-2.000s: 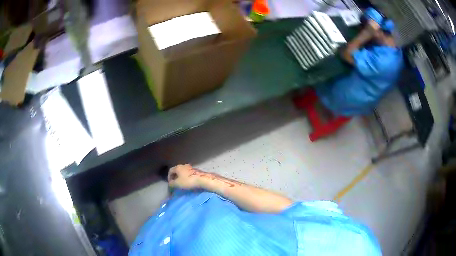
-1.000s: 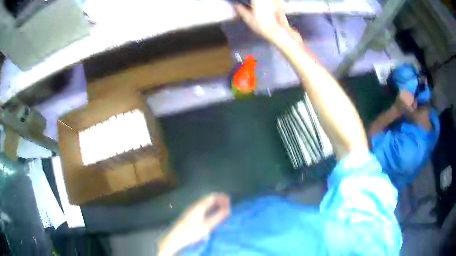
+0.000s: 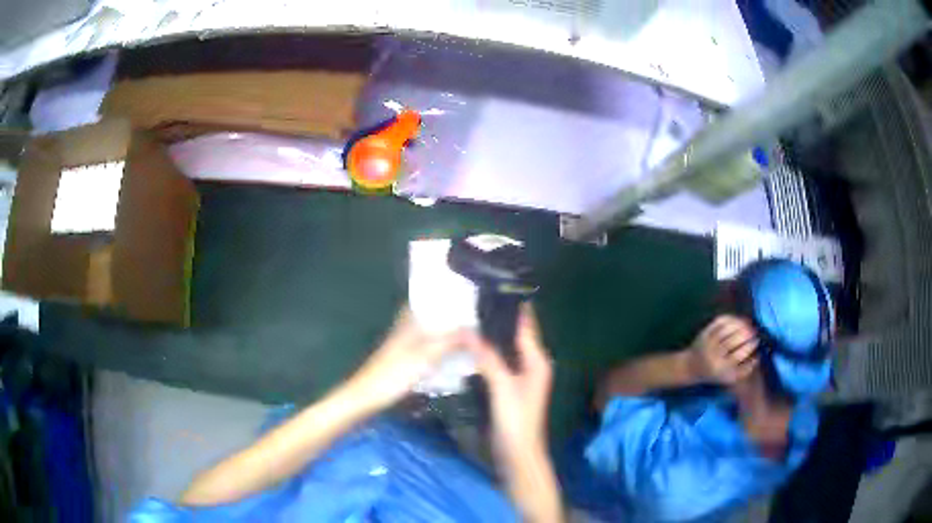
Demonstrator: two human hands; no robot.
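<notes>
My right hand (image 3: 516,373) is shut around the grip of a black barcode scanner (image 3: 499,271), upright over the green bench. My left hand (image 3: 414,347) is at the near side of the white product boxes (image 3: 437,286), just left of the scanner, and appears to hold them. The scanner and my hands hide part of the boxes. The picture is blurred, so their number cannot be told. The open shipping carton (image 3: 148,220) stands at the far left with white boxes (image 3: 90,197) inside.
The orange tape dispenser (image 3: 375,163) stands at the bench's back edge. A worker in a blue smock and cap (image 3: 695,449) sits close at the right. A slanting grey post (image 3: 736,128) rises behind the bench (image 3: 296,271). A white shelf (image 3: 491,31) runs above.
My right hand has come down from the shelf and now holds the scanner. My left hand has moved to the white boxes. The view has shifted right, so the carton sits farther left.
</notes>
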